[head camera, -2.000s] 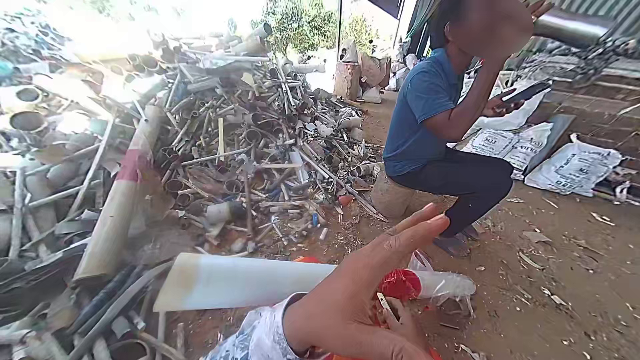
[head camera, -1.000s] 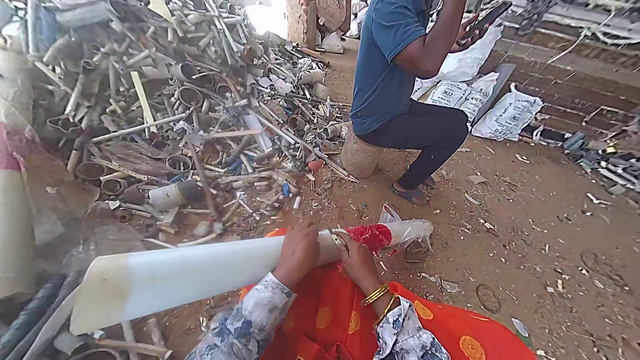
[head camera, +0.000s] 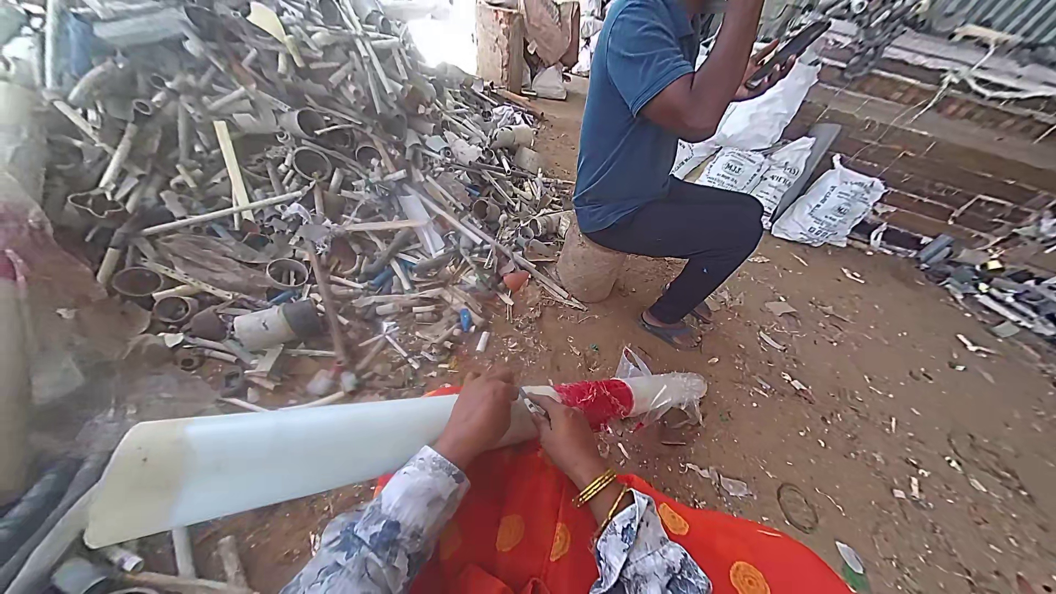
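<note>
A long pale blade-shaped piece (head camera: 305, 450), white with a yellowish wide end, lies across my lap over an orange-red cloth (head camera: 528, 520) with yellow dots. Its narrow right part bears a red band (head camera: 596, 402) and ends in clear plastic wrap (head camera: 672, 394). On top of the piece, left of the band, my left hand (head camera: 487, 412) has its fingers closed around one end of a small metal tool (head camera: 530, 403), perhaps a blade. My right hand (head camera: 568, 433) grips the other end of that tool, close to the red band. The tool's exact kind cannot be told.
A large heap of scrap plastic pipes (head camera: 313, 165) rises at the left. Ahead, a person (head camera: 643, 148) sits on a stump-like seat (head camera: 590, 262), holding a phone. White printed sacks (head camera: 829, 202) lean by a low brick wall at the right. Small scraps litter the dirt ground (head camera: 792, 429).
Two seconds ago one hand was raised open above the piece; now both hands are down on it with the small tool. The view has tilted downward.
</note>
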